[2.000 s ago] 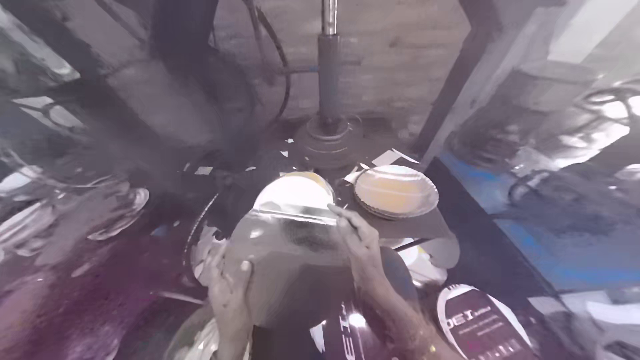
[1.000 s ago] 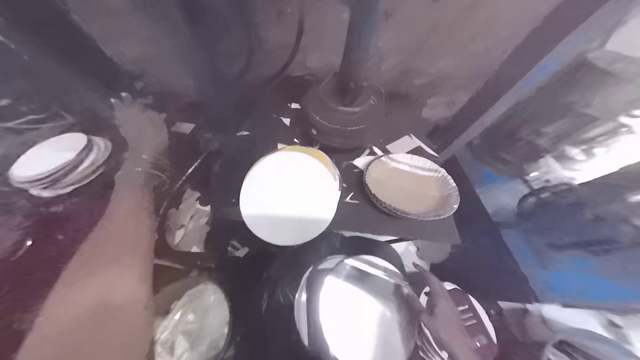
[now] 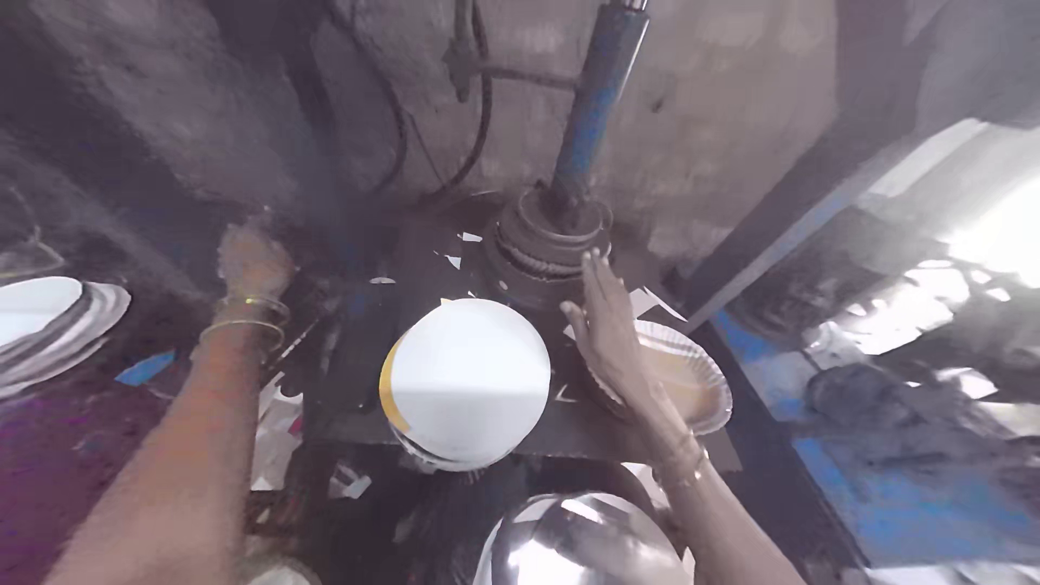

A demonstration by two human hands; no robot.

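Note:
My left hand [image 3: 256, 264], with bangles at the wrist, is at the dark machine frame on the left; its fingers are blurred, and what they touch is unclear. My right hand [image 3: 605, 325] is held flat with nothing in it, over the left side of the fluted paper plates [image 3: 703, 386] and just in front of the round die [image 3: 552, 236]. Between the hands lies a stack of white round discs [image 3: 471, 382] with a yellow edge showing at its left. A shiny silver round piece [image 3: 585, 544] is at the bottom, partly cut off by the frame.
A blue machine rod [image 3: 597, 106] rises from the die, with hoses [image 3: 483, 106] behind it. More white discs [image 3: 41, 313] are stacked at far left. Paper scraps [image 3: 276, 431] lie about. A metal post [image 3: 772, 227] slants at the right.
Two seconds ago both hands were around a silver sheet at the discs. Since one second ago, my right hand has gone from the silver piece up toward the die. My left hand remains at the left frame.

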